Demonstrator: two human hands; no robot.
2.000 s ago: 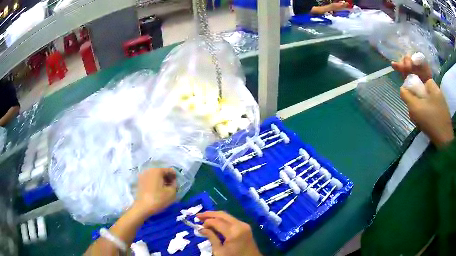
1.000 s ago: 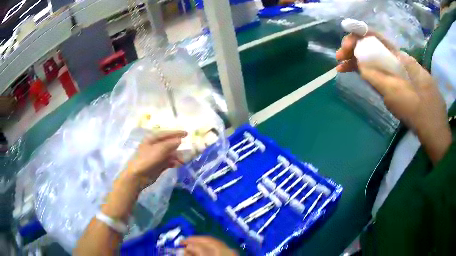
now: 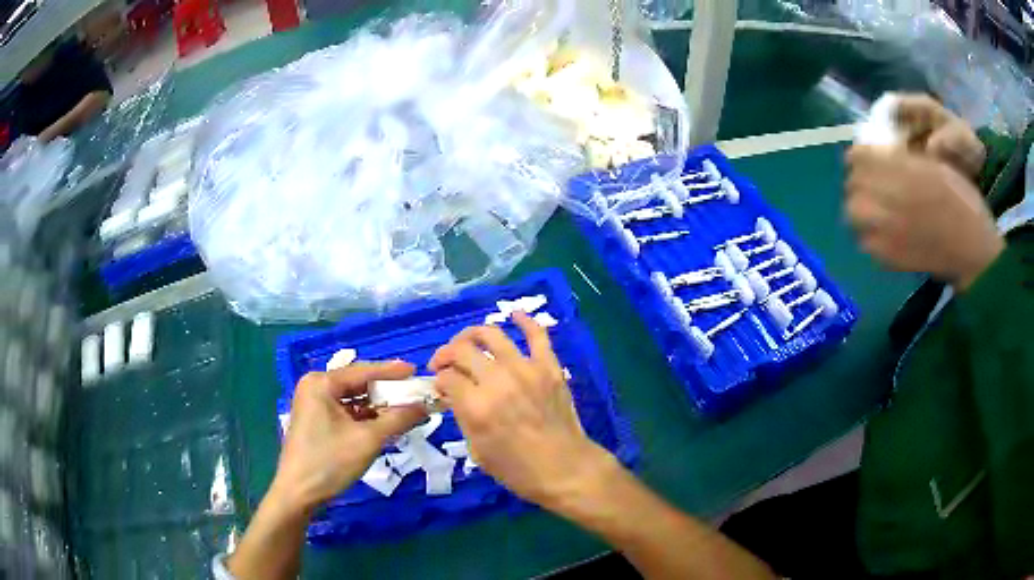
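My left hand (image 3: 340,436) holds one end of a white housing (image 3: 404,392) between thumb and fingers, above the near blue parts tray (image 3: 488,506). My right hand (image 3: 516,408) is at the housing's other end with its fingertips closed there; they hide that end, and I cannot tell if they also hold a small fitting. Small white fittings (image 3: 439,474) lie scattered in the tray below and around my hands.
A large clear bag (image 3: 340,193) and cream parts (image 3: 601,113) lie behind the tray. A second blue tray (image 3: 726,380) with T-shaped parts stands right. Another worker's hands (image 3: 918,204) are far right. Three white housings (image 3: 115,349) lie left on a clear blister tray (image 3: 147,453).
The view has shifted, showing the near tray more fully. My left hand has moved from the bag of cream parts to above the tray and now holds a white housing; my right hand has joined it.
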